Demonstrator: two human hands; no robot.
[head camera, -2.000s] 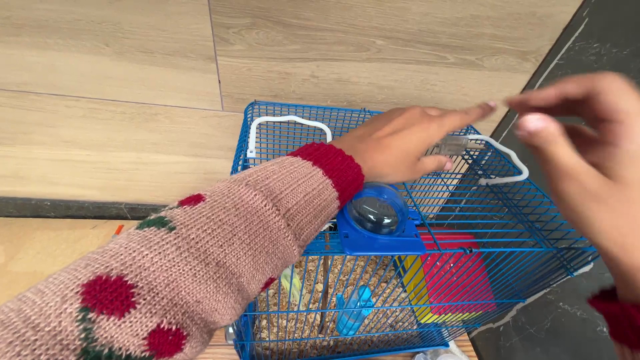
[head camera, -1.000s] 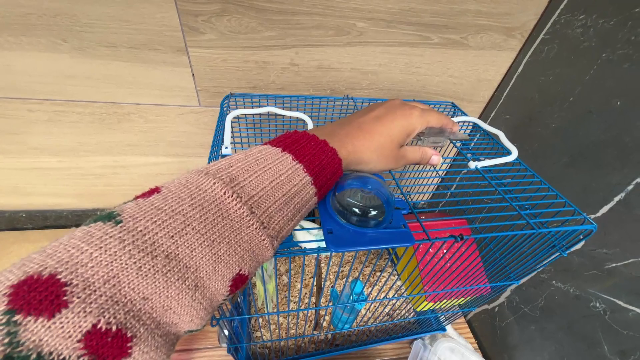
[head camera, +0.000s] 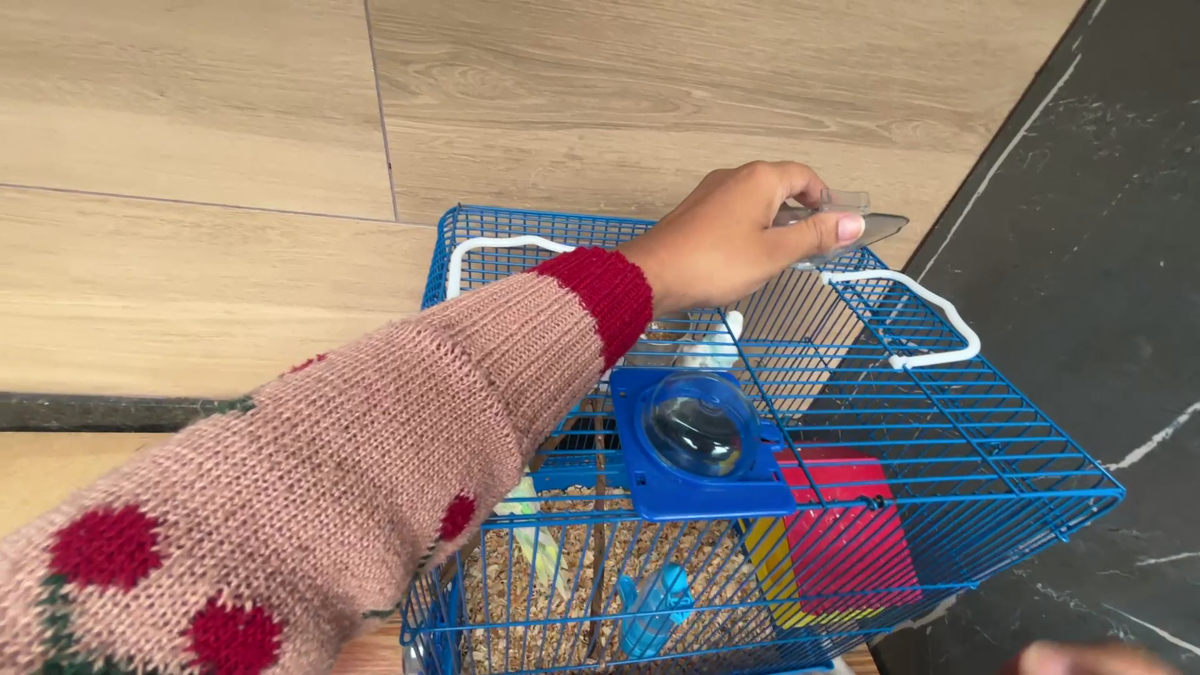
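My left hand (head camera: 741, 234), in a pink knitted sleeve with a red cuff, grips a clear plastic piece (head camera: 877, 228), perhaps a feeder cup, just above the back of a blue wire cage (head camera: 937, 450). My right hand (head camera: 1087, 658) shows only as a blurred bit at the bottom right edge. A blue plastic panel with a clear dome (head camera: 698, 422) sits on the cage roof. Inside are a white and pale blue bird (head camera: 717, 345), a yellow-green bird (head camera: 539, 544), a light blue plastic item (head camera: 656, 609) and a red and yellow box (head camera: 848, 534).
White handles (head camera: 952, 319) stand up from the cage roof at both sides. Wood shavings (head camera: 506, 581) cover the cage floor. Behind is a wood-look tiled surface (head camera: 234, 272); at the right lies a dark, white-veined stone surface (head camera: 1106, 234).
My left hand has lifted off the cage roof with the clear piece in it. My right hand, near the left one two seconds ago, then out of view, now shows at the bottom right.
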